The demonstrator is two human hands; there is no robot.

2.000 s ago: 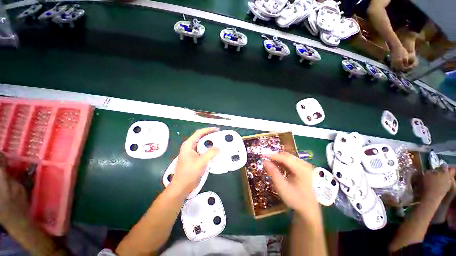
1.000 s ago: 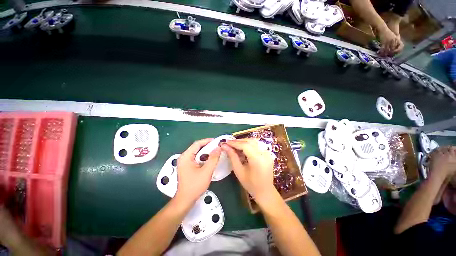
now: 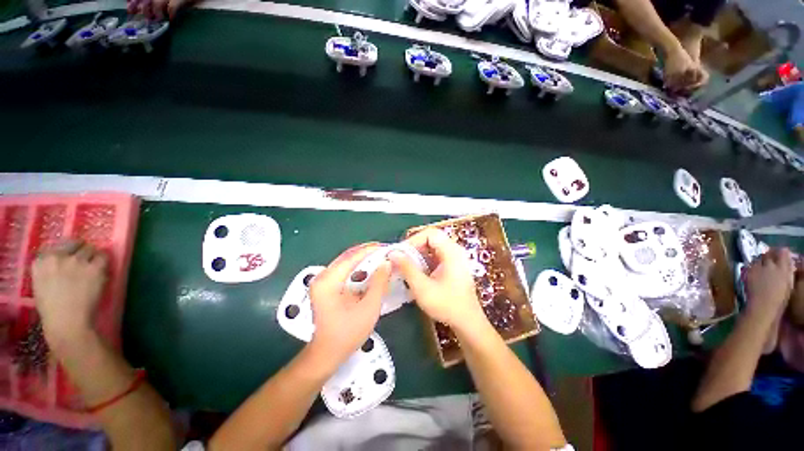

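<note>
My left hand [image 3: 346,298] and my right hand [image 3: 442,275] hold a white housing cover [image 3: 388,264] between them, tilted, in the middle of the bench. Both thumbs press on its face near a hole; any small insert under the fingers is hidden. Under and below my left hand lie two more covers [image 3: 298,308], [image 3: 360,380], partly overlapped by my hand. Another cover [image 3: 241,247] with a reddish patch lies flat to the left. The open cardboard parts box [image 3: 502,299] of copper-coloured inserts is just right of my right hand and partly behind it.
A pile of covers [image 3: 617,282] with a clear plastic bag lies right of the box. A neighbour's hand is over the pink-red compartment tray [image 3: 123,264] at left. Part-built units [image 3: 428,62] and some covers [image 3: 565,180] are on the belt. Other people's hands show at right and top.
My hands have come together on the cover; my right hand was over the parts box two seconds ago. The left neighbour's hand moved up over the tray. Belt units shifted slightly right.
</note>
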